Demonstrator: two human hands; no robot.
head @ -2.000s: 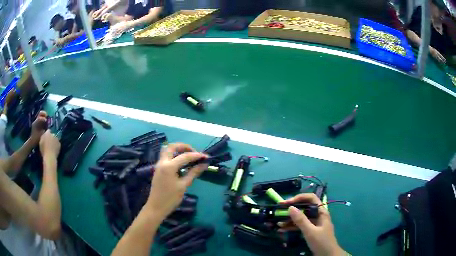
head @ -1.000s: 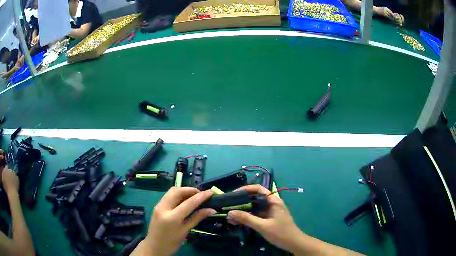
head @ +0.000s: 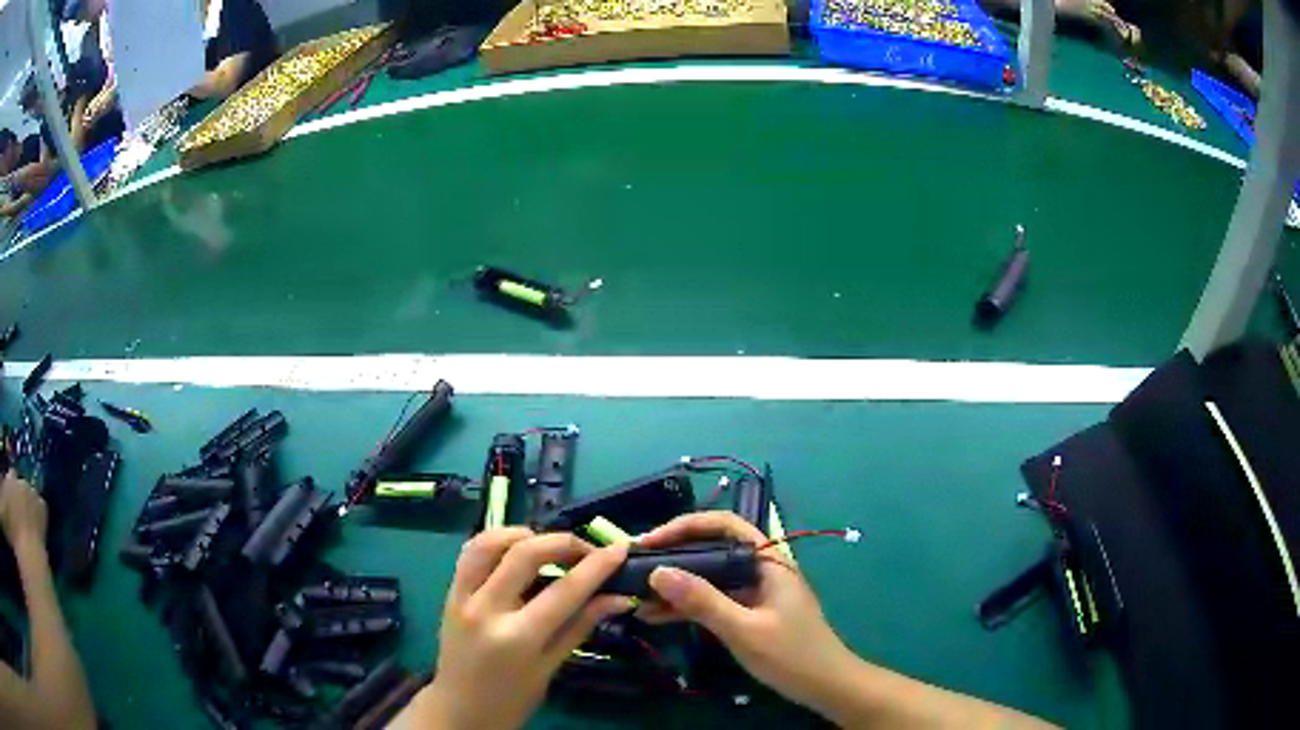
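Observation:
A black battery unit (head: pixel 699 568) is held between both hands, low in the middle. Its red lead runs right to a small white plug (head: pixel 853 535). My left hand (head: pixel 530 613) grips its left end. My right hand (head: pixel 727 592) holds its right part, thumb on the near side. No green shows along its black side; the fingers hide its left end. Other battery units with green cells lie behind and under the hands, one upright one (head: pixel 499 485) just beyond my left hand. A heap of black shells (head: pixel 292 542) lies to the left.
On the green belt (head: pixel 741 200) lie a unit with green showing (head: pixel 523 292) and a closed unit (head: pixel 1004 285). A black bag (head: pixel 1169 485) is at the right, a unit (head: pixel 1079 585) against it. Another worker's arm (head: pixel 40 613) is at the left edge. Cardboard trays (head: pixel 627 54) and a blue bin (head: pixel 912 60) stand beyond.
Since one second ago the green on the held unit's side has gone from view, leaving it black. The two belt units have shifted right. Earlier, my hands were apart, each holding a part.

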